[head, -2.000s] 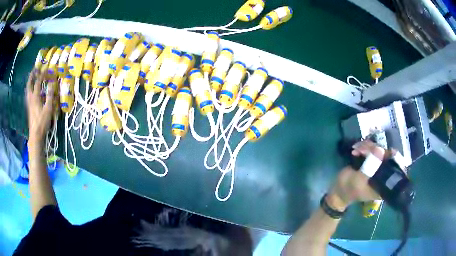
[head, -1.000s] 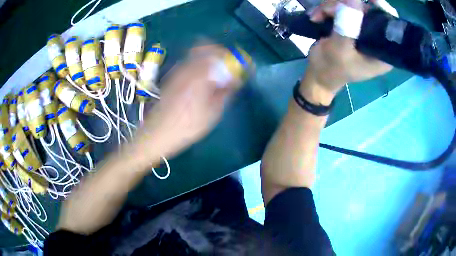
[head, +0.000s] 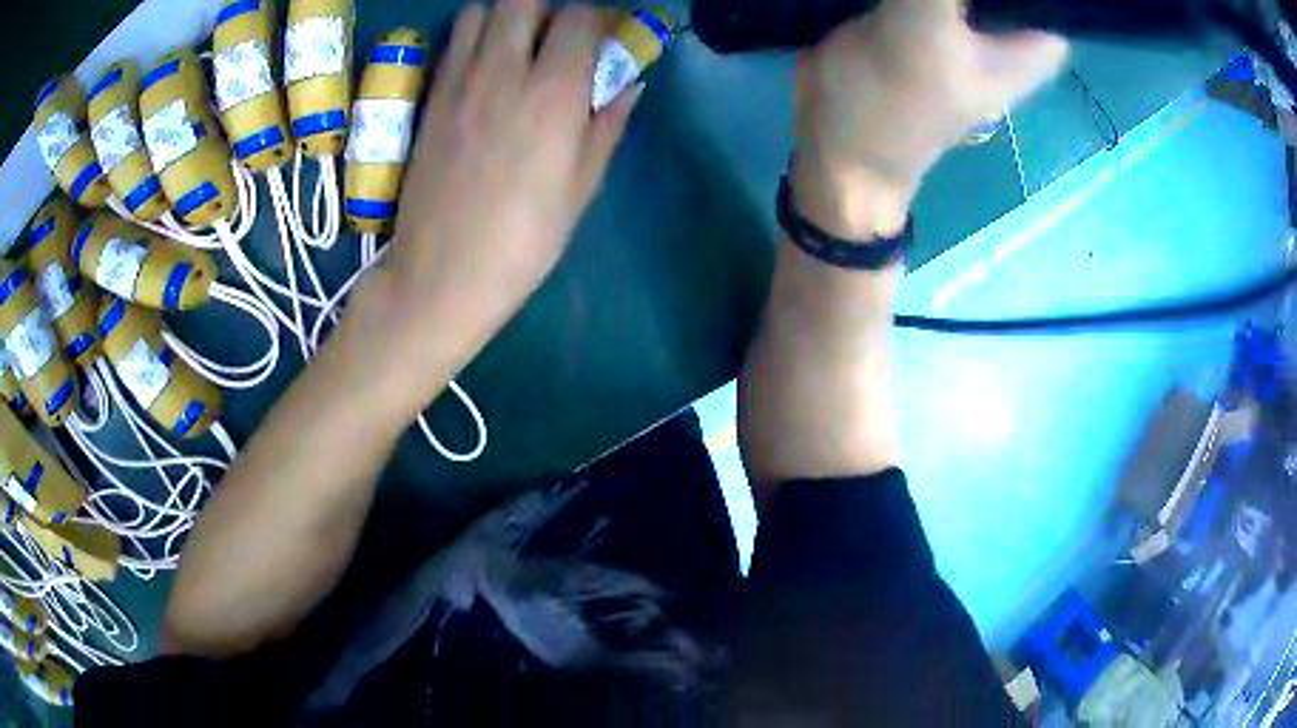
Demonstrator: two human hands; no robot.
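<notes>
My left hand (head: 512,142) is at the upper middle, palm down over the green bench, holding a yellow unit with a blue band (head: 630,60); one end of the unit sticks out past my fingers. My right hand (head: 910,93) is at the top right, gripped on a thick black power driver (head: 1102,14) that the top edge of the picture cuts off. The driver's nose points left, close to the held unit's end; whether they touch I cannot tell.
Several yellow-and-blue units (head: 185,138) with looped white cords (head: 256,363) lie on the green bench (head: 640,299) at left. A pale rail (head: 40,178) runs behind them. A black cable (head: 1081,320) curves over the blue floor (head: 1024,469). Boxes and clutter lie at lower right.
My left hand has left the far-left units and come beside the driver with a unit. The right hand and driver sit higher in the picture. The view has shifted.
</notes>
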